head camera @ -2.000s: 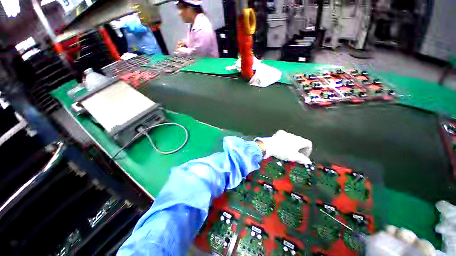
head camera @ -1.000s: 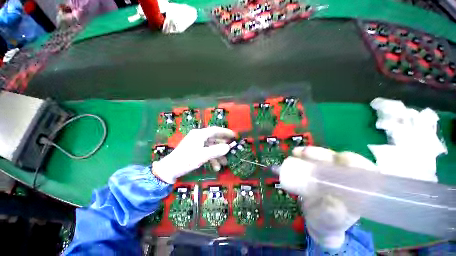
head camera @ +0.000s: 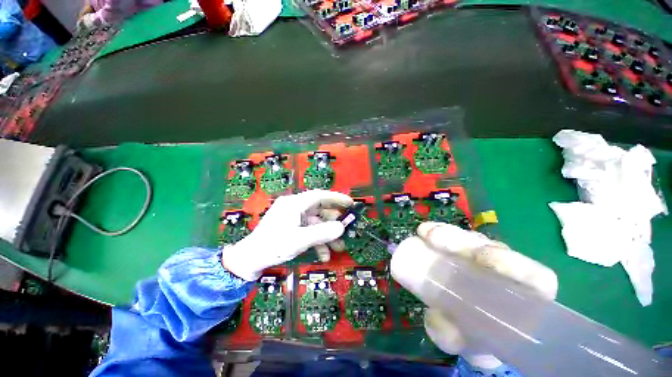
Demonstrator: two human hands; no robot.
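My left hand (head camera: 295, 227), in a white glove, holds a green circuit board (head camera: 365, 247) by its dark connector end with thumb and fingertips, tilted over the middle of the tray. My right hand (head camera: 471, 272), also in a white glove, grips a large translucent glue tube (head camera: 508, 316) that runs off toward the lower right. The tube's thin needle (head camera: 374, 235) points left and touches or nearly touches the held board near its connector. The clear tray (head camera: 464, 166) with red lining lies below, with rows of boards. One pocket in the back row shows bare red lining.
Crumpled white cloth (head camera: 608, 206) lies at right on the green mat. A yellow tab (head camera: 486, 218) is at the tray's right edge. A pale device (head camera: 29, 184) with grey cable is at left. The dark conveyor (head camera: 295, 88) runs behind; other trays (head camera: 604, 62) stand beyond. A person's blue sleeve shows upper left.
From two seconds ago, the view has swung right and down, and my left hand has taken hold of a board. Since one second ago, the tube has tilted more steeply and its needle moved toward the connector end.
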